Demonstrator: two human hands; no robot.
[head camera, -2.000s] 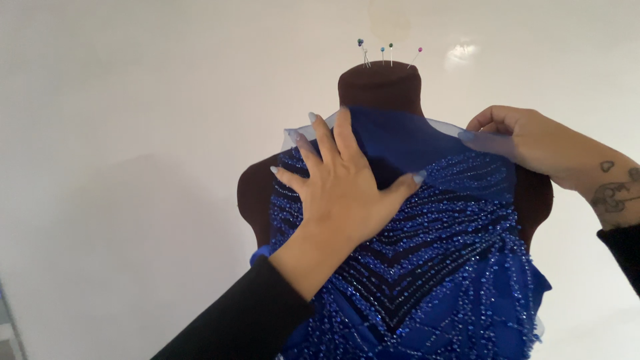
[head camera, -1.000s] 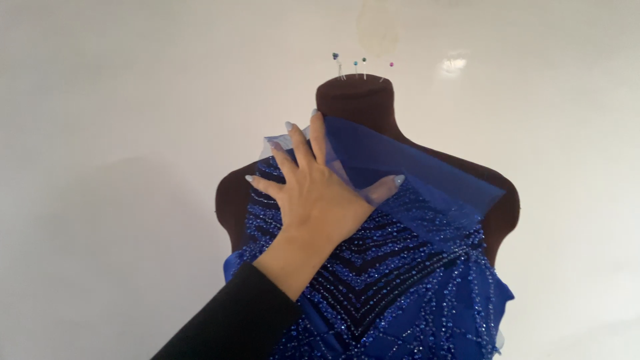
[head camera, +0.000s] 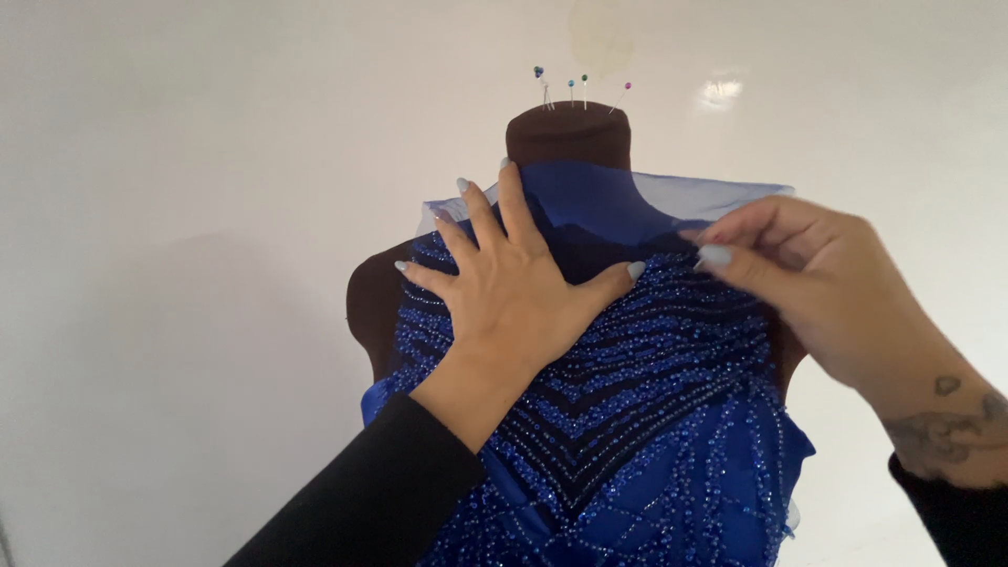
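Note:
A blue beaded dress bodice (head camera: 630, 394) hangs on a dark dress form (head camera: 568, 134). Sheer blue mesh fabric (head camera: 594, 197) lies over its upper chest and stands out past both sides of the neck. My left hand (head camera: 512, 291) presses flat with spread fingers on the beaded front and the mesh, holding nothing. At the right shoulder, my right hand (head camera: 787, 260) has thumb and fingers pinched together at the mesh's lower edge. Whether a pin is also between those fingertips cannot be told.
Several ball-headed pins (head camera: 584, 79) stick up from the top of the form's neck. Behind the form is a pale, slightly glossy wall (head camera: 197, 157).
My right hand, out of view a second ago, is back at the right shoulder. The mesh that lay down over the right chest then is now raised beside the neck. My left hand keeps its place.

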